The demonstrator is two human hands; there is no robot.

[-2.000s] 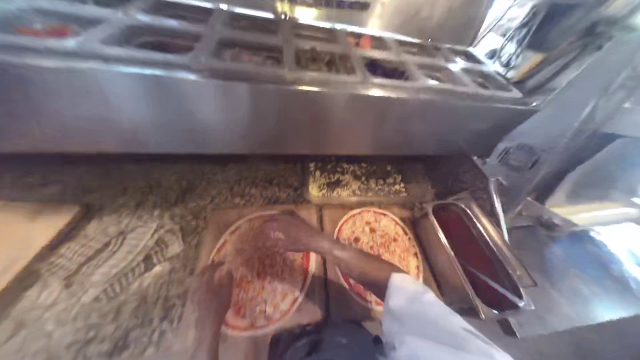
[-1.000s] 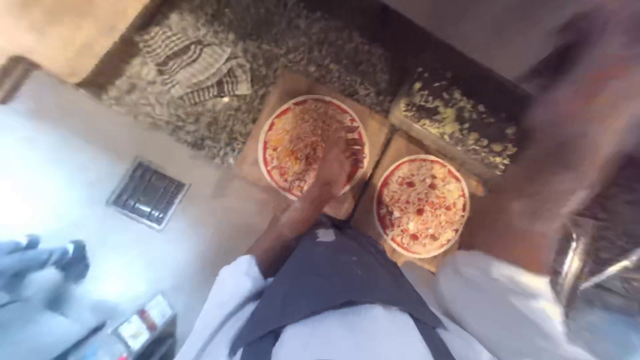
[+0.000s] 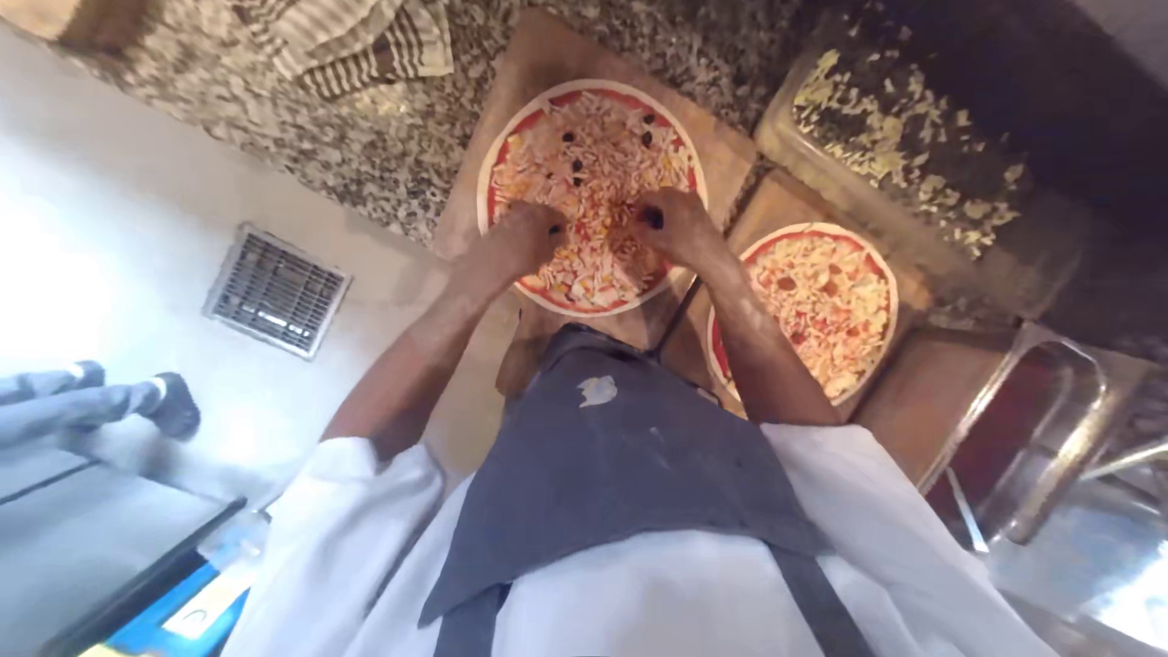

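Note:
An uncooked pizza (image 3: 602,173) with red sauce, shredded cheese and several dark olive pieces lies on a wooden board (image 3: 538,55). Over its lower left part is my left hand (image 3: 529,239), with a small dark piece at its fingertips. My right hand (image 3: 673,226), fingers curled, holds a dark olive piece over the pizza's right side. Beside it, partly under my right forearm, a smaller pizza (image 3: 835,301) with cheese and round toppings rests on a second board (image 3: 785,201).
A striped cloth (image 3: 365,46) lies on the speckled stone counter (image 3: 392,146). At right are a clear tray (image 3: 785,119) with pale shreds around it and a metal pan (image 3: 995,392) of red sauce. On the left are a floor drain (image 3: 276,290) and another person's legs (image 3: 82,401).
Dark olive pieces now show on the larger pizza. My right hand, blurred off to the right one second ago, has come over that pizza. The view has shifted a lot.

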